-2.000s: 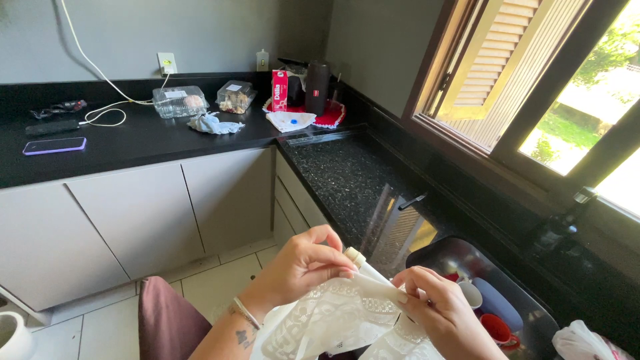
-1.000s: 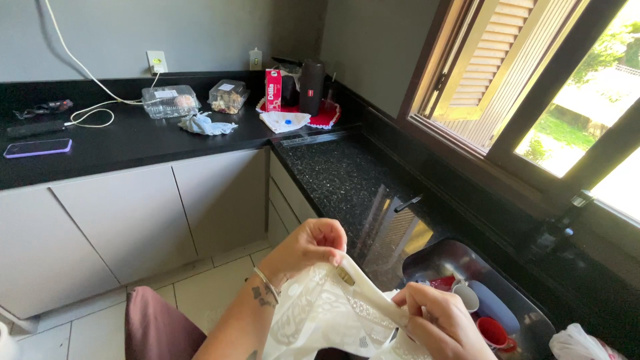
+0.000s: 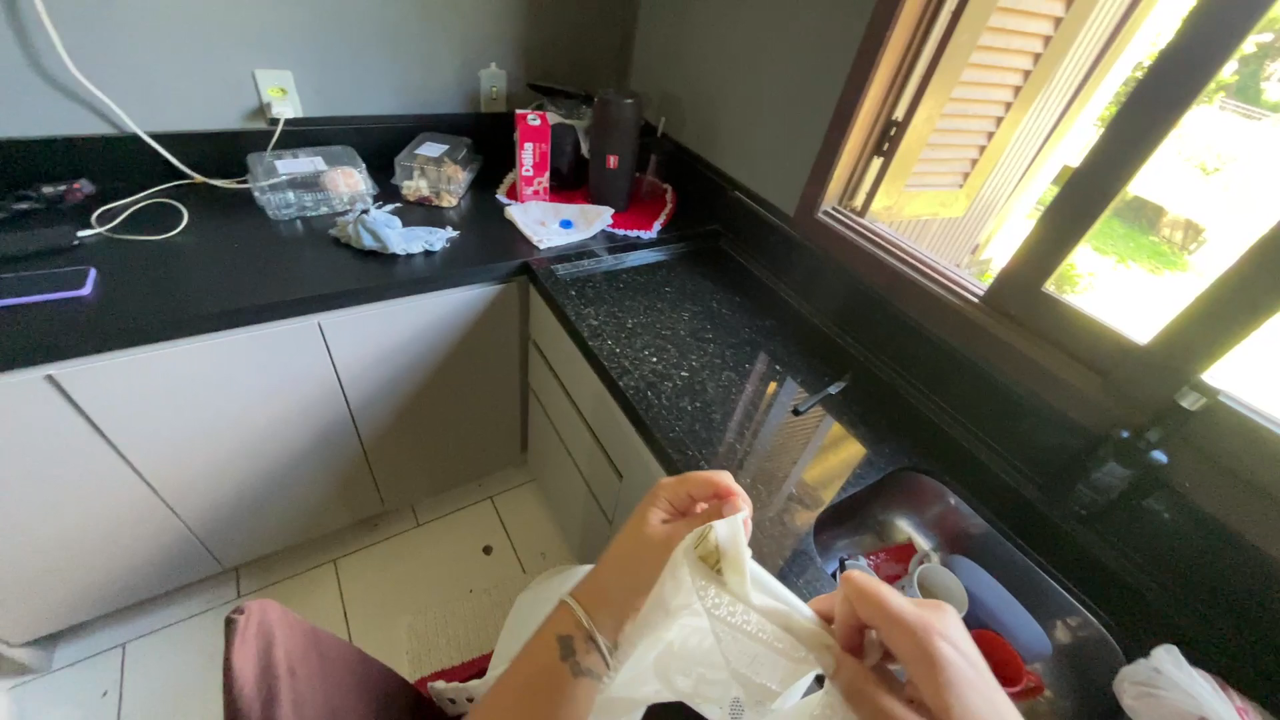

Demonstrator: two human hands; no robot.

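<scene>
A whitish lace-patterned cloth or sheet (image 3: 715, 640) is stretched between my hands at the lower middle of the head view; its exact material is unclear. My left hand (image 3: 700, 505), with a bracelet at the wrist, pinches its upper left corner, where a small greenish mark shows. Its right part is gripped by my right hand (image 3: 895, 640), whose fingertips are partly hidden by the folds. The lower part of the cloth runs out of the frame. Just right of my right hand lies the dark sink basin (image 3: 1075, 600).
The sink holds a white mug (image 3: 938, 588), a blue-gray dish (image 3: 1000, 610) and a red cup (image 3: 1000, 665). A plastic bag (image 3: 1175, 685) lies beside it. On the black counter are clear food containers (image 3: 310, 180), a crumpled cloth (image 3: 390, 232), a carton (image 3: 532, 155), a black cylinder (image 3: 613, 150) and a phone (image 3: 45, 286).
Both hands have stayed on the cloth. From two seconds ago, when they were bunching its upper edge, they have moved apart and the edge is now drawn out between them.
</scene>
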